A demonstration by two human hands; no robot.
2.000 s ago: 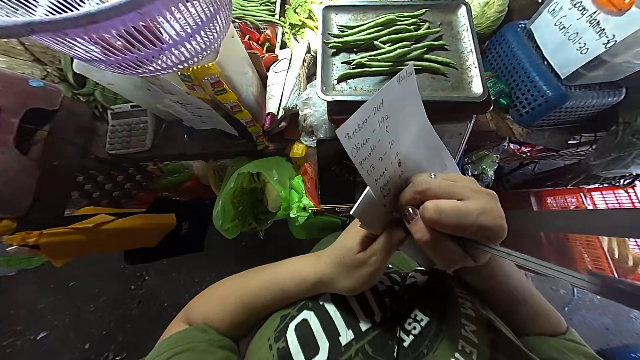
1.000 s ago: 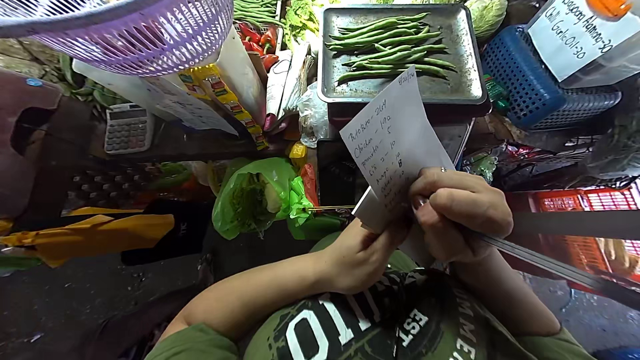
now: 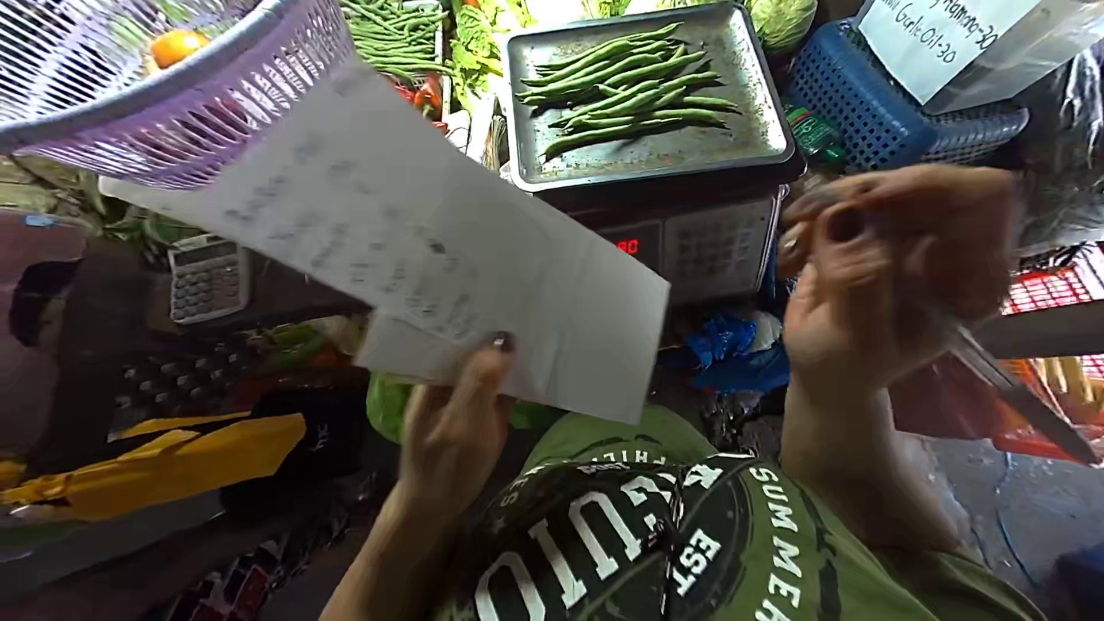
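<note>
My left hand (image 3: 466, 414) pinches a sheet of white paper (image 3: 517, 276) that bears handwriting, its thumb on the face of the sheet. The paper slants up and left, over part of a purple plastic basket (image 3: 198, 129). Raised at the right, my right hand (image 3: 906, 267) is blurred but closed around a knife (image 3: 1018, 392) whose blade points down and right. Beyond both hands, green beans (image 3: 630, 86) lie in a metal tray (image 3: 522, 164) on a digital scale (image 3: 716, 250) with a lit red display, partly covered by the paper.
A calculator (image 3: 210, 280) rests at the left. Blue plastic baskets (image 3: 897, 112) with a handwritten sign (image 3: 940, 39) stand at the upper right, near a cabbage (image 3: 780, 21). Below them is a red plastic crate (image 3: 1048, 289). Yellow cloth (image 3: 181, 466) hangs at the lower left.
My hands, together at the paper before, are now apart. My left hand has moved left with the paper, and my right hand has moved right and up with the knife. The scale's display now shows.
</note>
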